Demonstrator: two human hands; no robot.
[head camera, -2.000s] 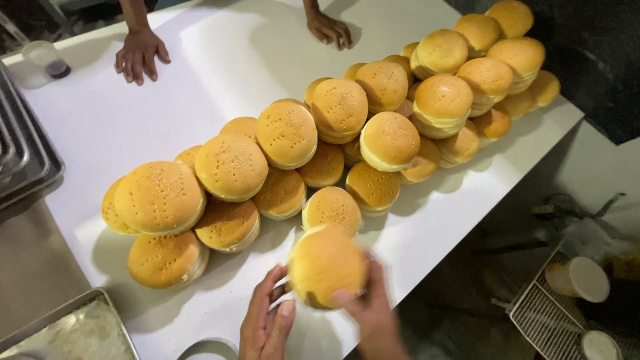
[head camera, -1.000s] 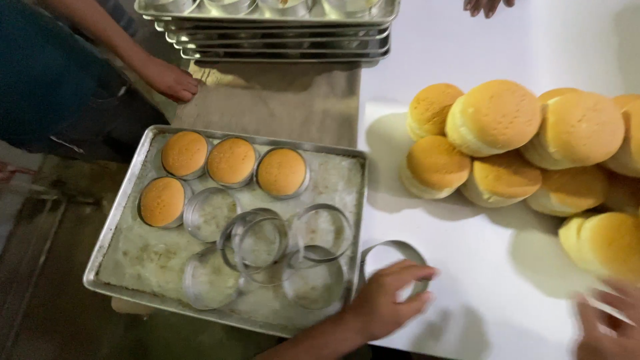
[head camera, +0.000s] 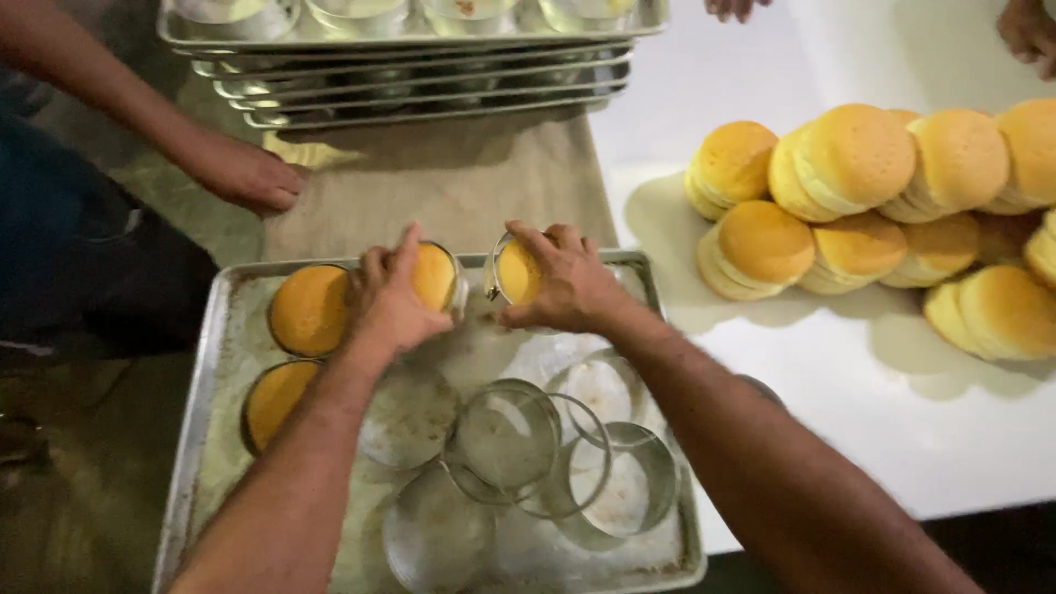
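Note:
Over the far side of a metal baking tray (head camera: 198, 412), my left hand (head camera: 396, 293) grips a round cake in a metal ring (head camera: 435, 276). To its right my right hand (head camera: 565, 276) holds another ringed cake (head camera: 518, 271), tilted, its fingers around the ring. Two more browned cakes sit in rings at the tray's left, one (head camera: 309, 309) beside my left hand and one (head camera: 276, 404) partly behind my left forearm. Several metal rings without cakes (head camera: 503, 441) lie on the tray between my forearms, some overlapping.
A stack of trays (head camera: 412, 41) with filled rings stands at the back. Piled round cakes (head camera: 763, 243) rest on the white table (head camera: 800, 445) at right. Another person's hand (head camera: 247, 177) rests near the board's left edge; other people's hands (head camera: 1027, 37) are at the top right.
The view has swung left from the cake pile to the tray. My right hand, near a ring on the table a second ago, is now over the tray. Both hands now grip ringed cakes.

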